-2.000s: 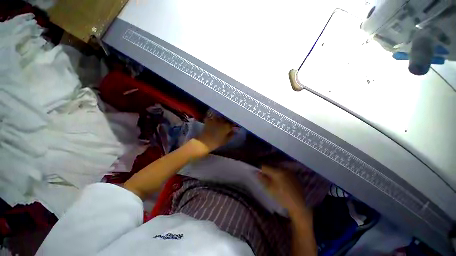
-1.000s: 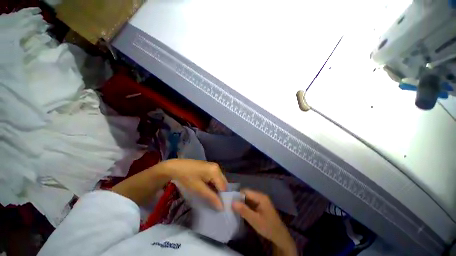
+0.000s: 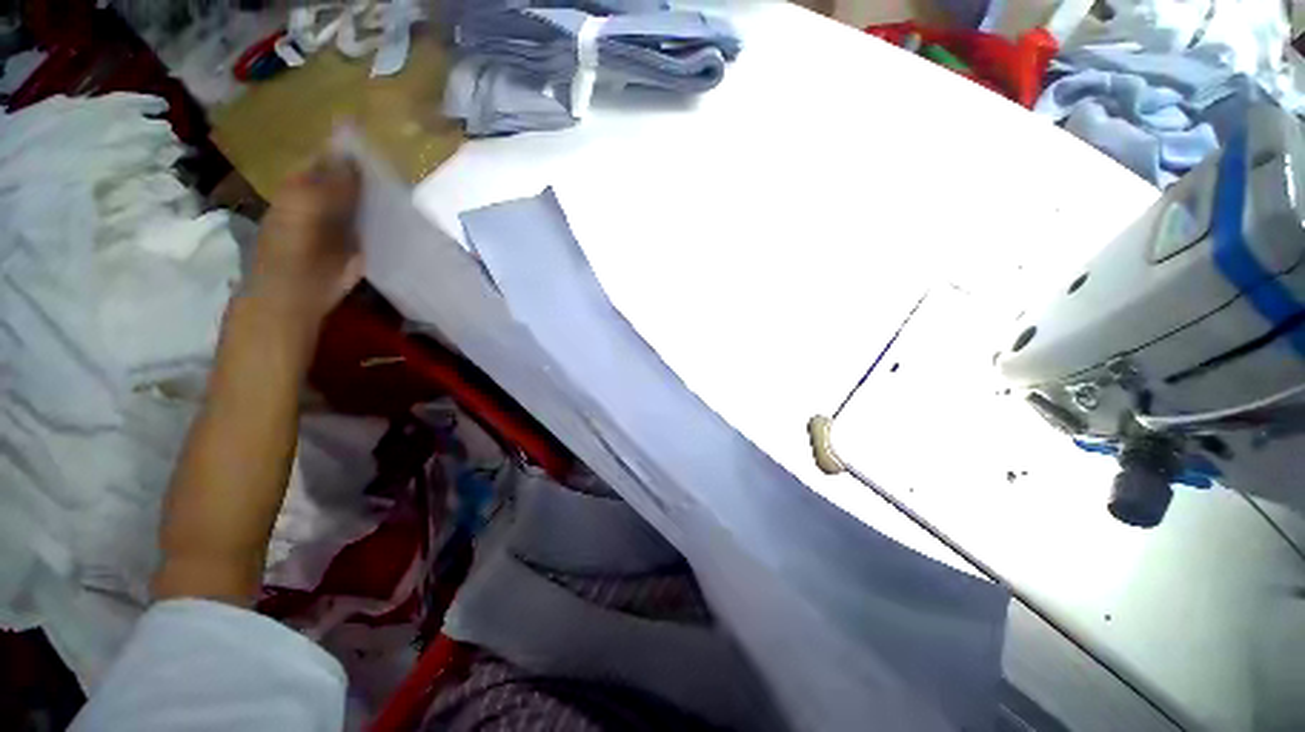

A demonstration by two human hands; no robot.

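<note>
My left hand (image 3: 312, 229), a little blurred, is raised at the left and grips the upper end of a long whitish strip (image 3: 537, 379). The strip runs down to the right past the bottom edge of the picture. A long, slightly curved blue-grey piece (image 3: 651, 393) lies beside it over the table edge and onto the white table (image 3: 687, 186). I cannot tell whether the two are joined. My right hand is out of the picture. Grey-blue cut pieces (image 3: 573, 629) lie on my lap over dark striped cloth.
The white sewing machine head (image 3: 1174, 315) with a blue stripe stands at the right. A tied blue-grey bundle (image 3: 587, 65) lies at the table's far left. A large white fabric pile (image 3: 100, 372) is on the left. Light-blue fabric (image 3: 1131, 107) and a red object (image 3: 988, 57) are at the back.
My left hand has moved from my lap up to the far left, pulling the strip out long. The pieces now cover the table-edge ruler. My right hand has left the picture. The view has shifted up.
</note>
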